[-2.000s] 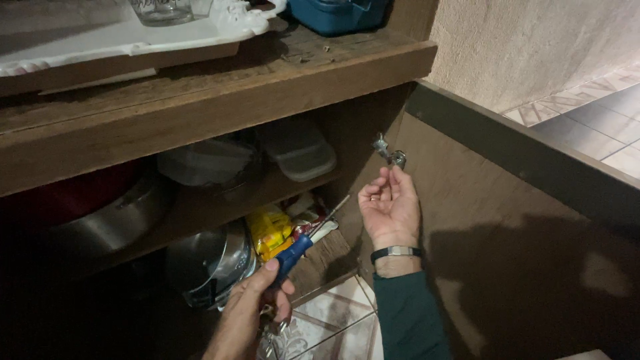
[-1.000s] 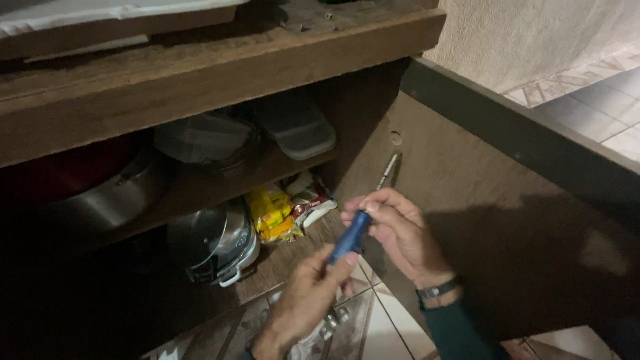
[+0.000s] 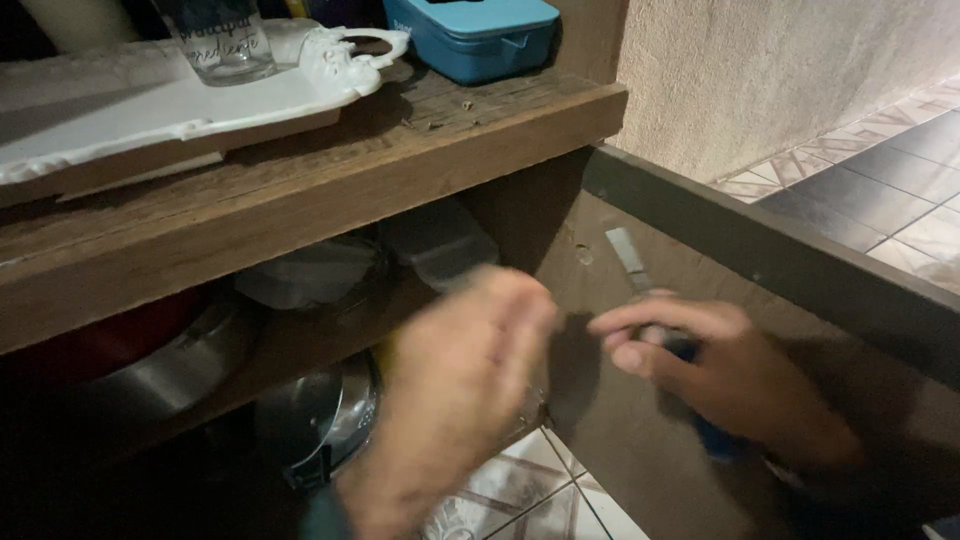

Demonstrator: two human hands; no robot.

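Note:
My right hand (image 3: pixel 697 360) is in front of the inner face of a brown wooden door panel (image 3: pixel 630 420). It grips a screwdriver with a blue handle (image 3: pixel 720 442); the pale, blurred shaft (image 3: pixel 626 251) points up and to the left. Left of that shaft, a round hole (image 3: pixel 583 255) shows in the panel. My left hand (image 3: pixel 480 337), badly blurred, is raised before the cabinet opening with its fingers curled. Whether anything is inside it cannot be seen. The two hands are apart.
A thick wooden shelf edge (image 3: pixel 337 195) runs above the hands. On top are a white ornate tray (image 3: pixel 150 112), a drinking glass (image 3: pixel 225 45) and a blue container (image 3: pixel 480 37). Pots (image 3: pixel 172 367), a glass lid (image 3: pixel 300 412) and clear plastic containers (image 3: pixel 442 240) fill the lower cabinet.
Two seconds ago the screwdriver was in my left hand and my right hand held a metal hinge at the panel. One second ago both hands were on the screwdriver; now only my right holds it.

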